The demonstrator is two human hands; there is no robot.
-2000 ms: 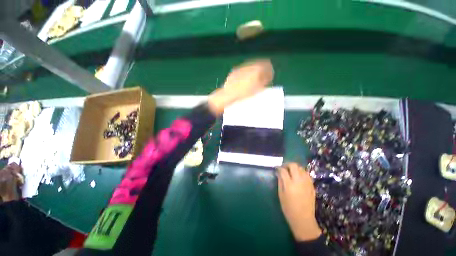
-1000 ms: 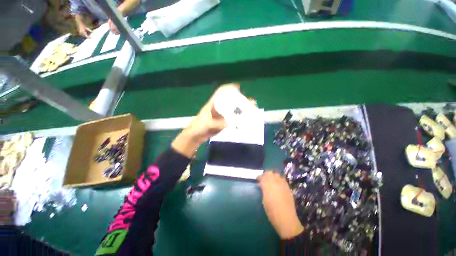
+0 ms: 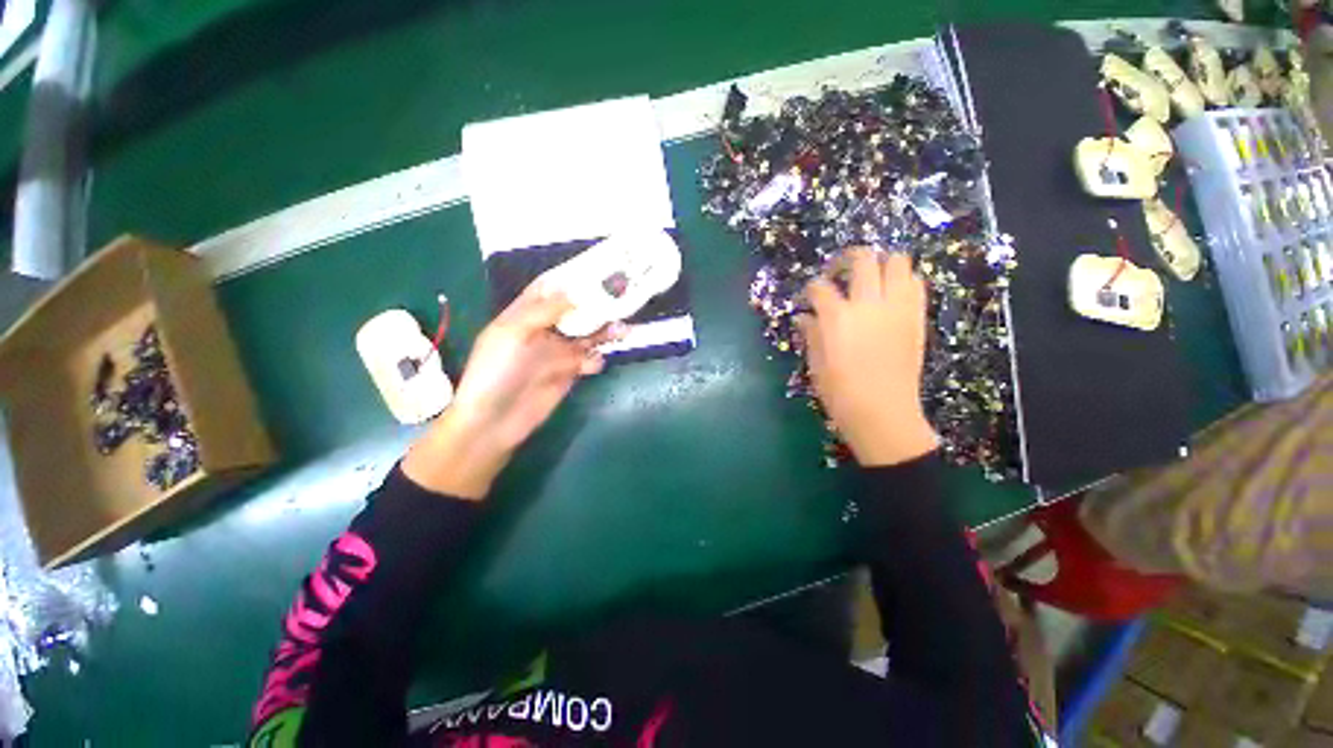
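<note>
My left hand [image 3: 504, 380] holds a cream plastic housing [image 3: 620, 284] over the lower part of the white work pad [image 3: 563, 176] with its black strip [image 3: 515, 268]. A small dark part shows in the middle of the housing. My right hand [image 3: 866, 344] is at the large heap of small electronic modules [image 3: 950, 278], fingertips down among them; whether it grips one cannot be told. Another housing [image 3: 404, 365] with a red wire lies on the green bench, left of the pad.
An open cardboard box [image 3: 219, 380] with a few dark parts stands at left. A black mat [image 3: 1075, 365] holds housings with red wires at right, beside a translucent tray [image 3: 1243, 292]. Another person's sleeve [image 3: 1228, 504] shows at lower right. The green conveyor [image 3: 366, 88] lies beyond the metal edge.
My left hand has drawn the housing back from the conveyor side to above the pad's black strip. My right hand has moved from the pad's corner onto the heap. The view has shifted right.
</note>
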